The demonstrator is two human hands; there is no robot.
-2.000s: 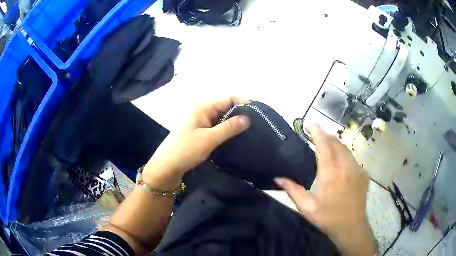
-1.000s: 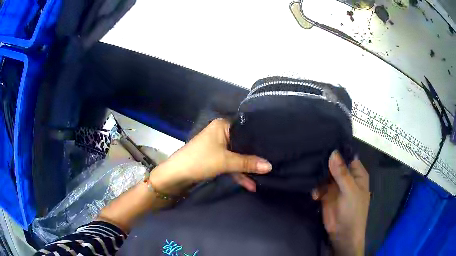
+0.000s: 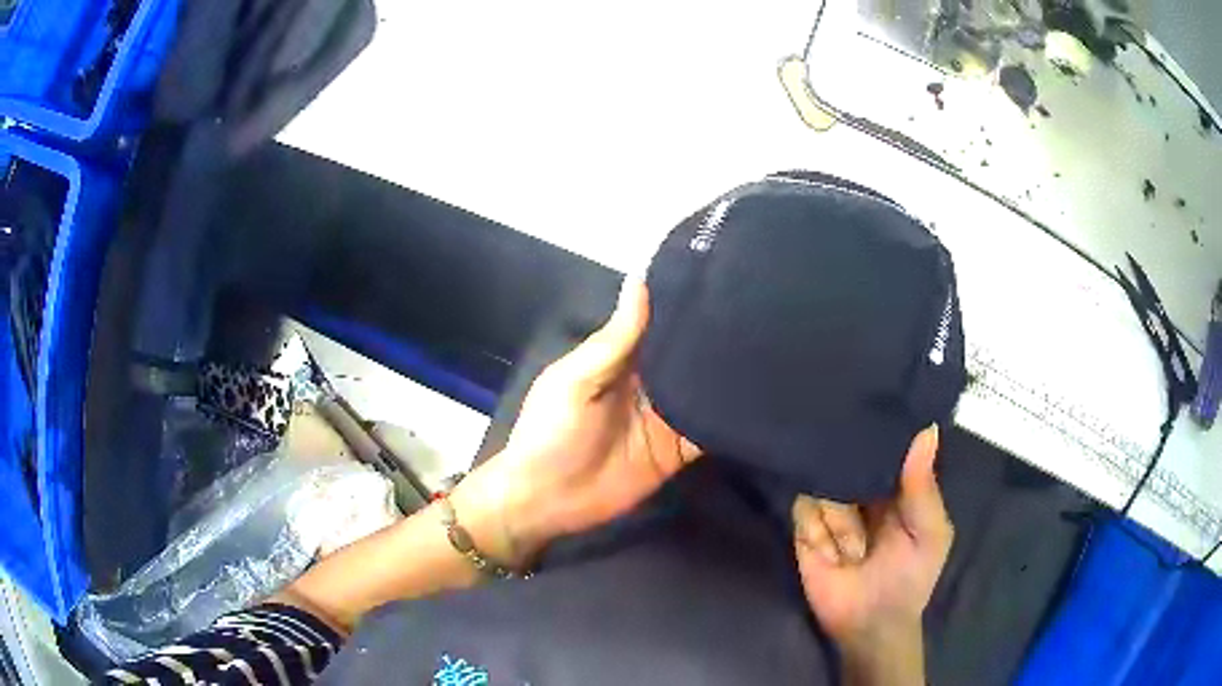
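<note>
A black, rounded part-sewn pouch (image 3: 804, 328) is held up over my lap, close to the table's near edge. Its flat panel faces me, and pale zipper teeth show at its upper left and right side. My left hand (image 3: 596, 429) holds its left and lower left edge, with the thumb along the side. My right hand (image 3: 878, 550) grips its lower right edge, thumb at the side and fingers curled below. The fingertips behind the pouch are hidden.
White table (image 3: 536, 121) with a printed ruler scale along its near edge. Black snips (image 3: 1159, 328) lie at right, a bent wire guide (image 3: 807, 94) at the back. Blue bins (image 3: 60, 362) with black pieces stand at left, beside a clear plastic bag (image 3: 221, 536). Blue bin at lower right.
The pouch has moved from over the table to over my lap. Its zipper opening showed at the top a second ago; now the flat panel faces me. Both hands keep hold.
</note>
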